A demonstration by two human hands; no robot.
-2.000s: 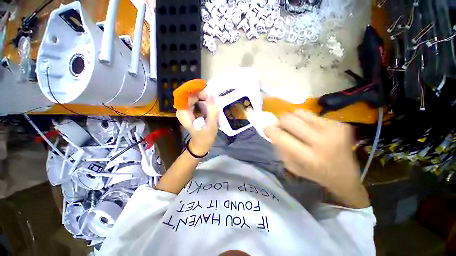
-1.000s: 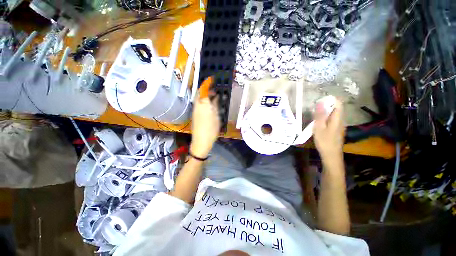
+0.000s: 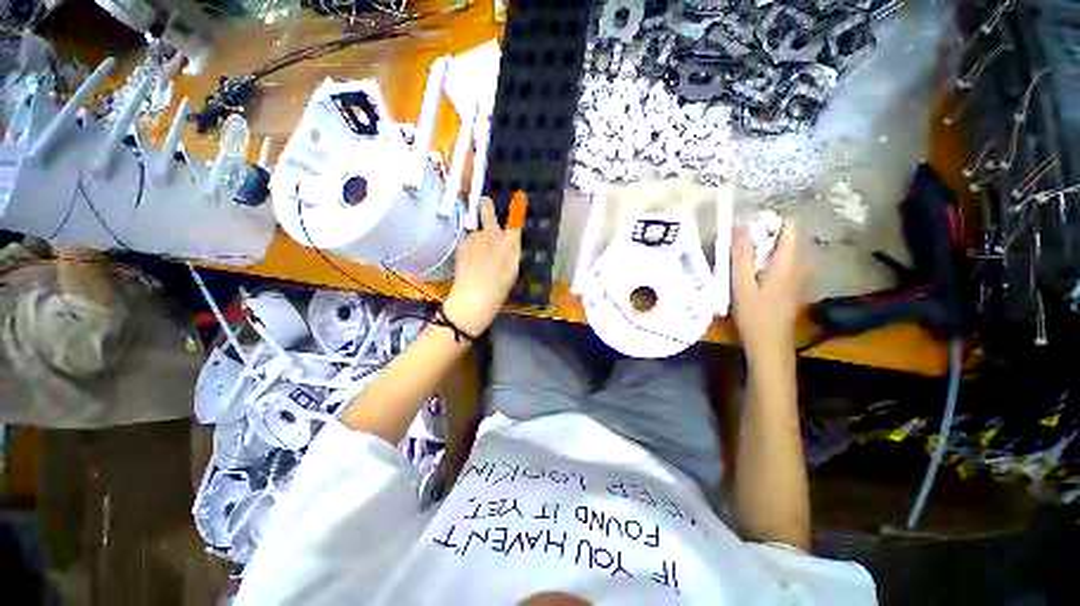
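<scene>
A white camera housing (image 3: 616, 296) lies on the bench's front edge, with its round end and central hole toward me and a white antenna (image 3: 724, 251) along each side. My left hand (image 3: 486, 263), with an orange finger cot (image 3: 518, 210), is left of the housing, by the black parts tray (image 3: 539, 142), its fingers apart and nothing seen in it. My right hand (image 3: 770, 278) is just right of the housing and holds a crumpled white cloth (image 3: 766, 232) at its fingertips.
Small white clips (image 3: 645, 130) and dark brackets (image 3: 758, 53) lie piled behind the housing. A glue gun (image 3: 906, 278) is at the right, near hanging wire leads (image 3: 1030, 178). Stacked housings (image 3: 385, 219) stand at the left, a bottle (image 3: 242, 166) beside them. More housings (image 3: 284, 414) fill a heap below left.
The housing, held up at first, now lies on the bench edge between my hands. My left hand has let it go and moved left. My right hand still has the cloth. The view has shifted.
</scene>
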